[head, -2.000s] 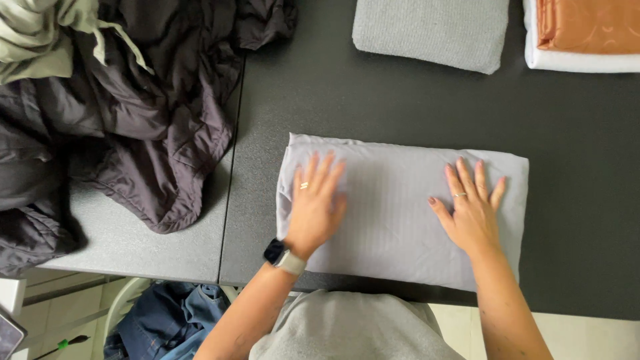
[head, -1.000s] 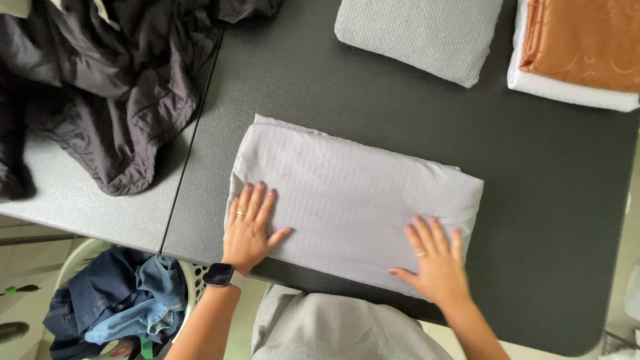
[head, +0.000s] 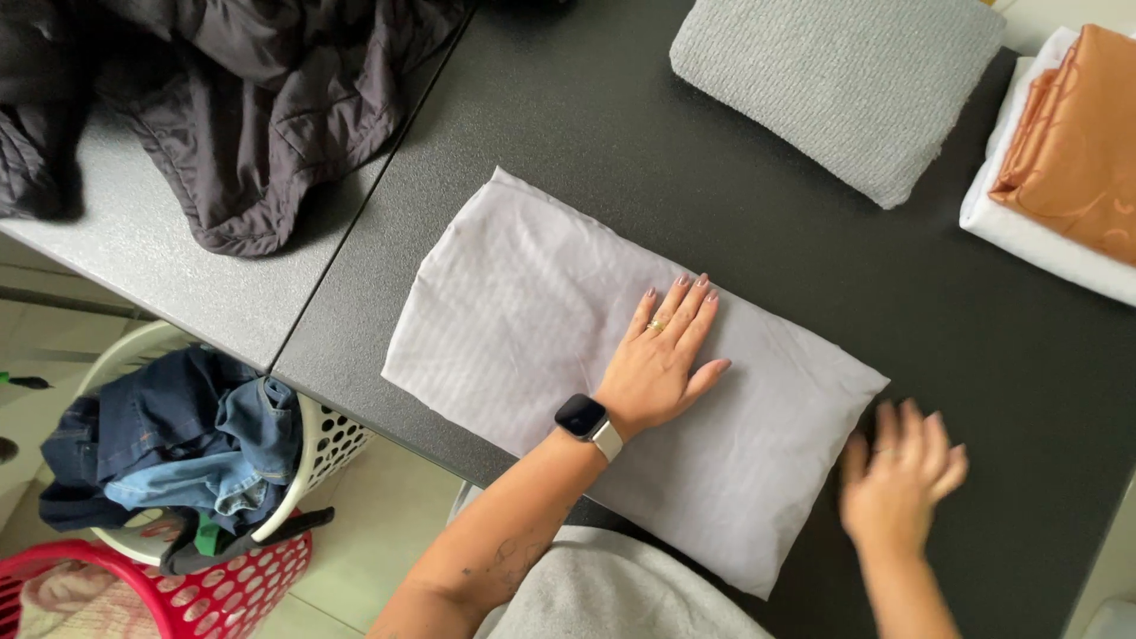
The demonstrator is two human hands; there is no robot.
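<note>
A folded light grey sheet (head: 524, 311) lies flat and slanted on the dark tabletop (head: 568, 124), its lower edge close to my body. My left hand (head: 661, 364), with a ring and a smartwatch, rests palm down on the middle of the sheet, fingers a little apart and holding nothing. Just past the sheet's right end is my right hand (head: 901, 479), blurred, its fingers apart and nothing visible in it. Whether it touches the sheet or the table cannot be told.
A folded grey knitted blanket (head: 834, 80) sits at the back, with orange satiny fabric (head: 1083, 151) on folded white cloth (head: 1012, 204) to its right. A dark quilted garment (head: 266, 124) lies at left. Below are a white basket of jeans (head: 306, 461) and a red basket (head: 240, 595).
My left hand has moved from the sheet's left part to its middle. My right hand has left the sheet and is off its right end. The view has turned and shifted.
</note>
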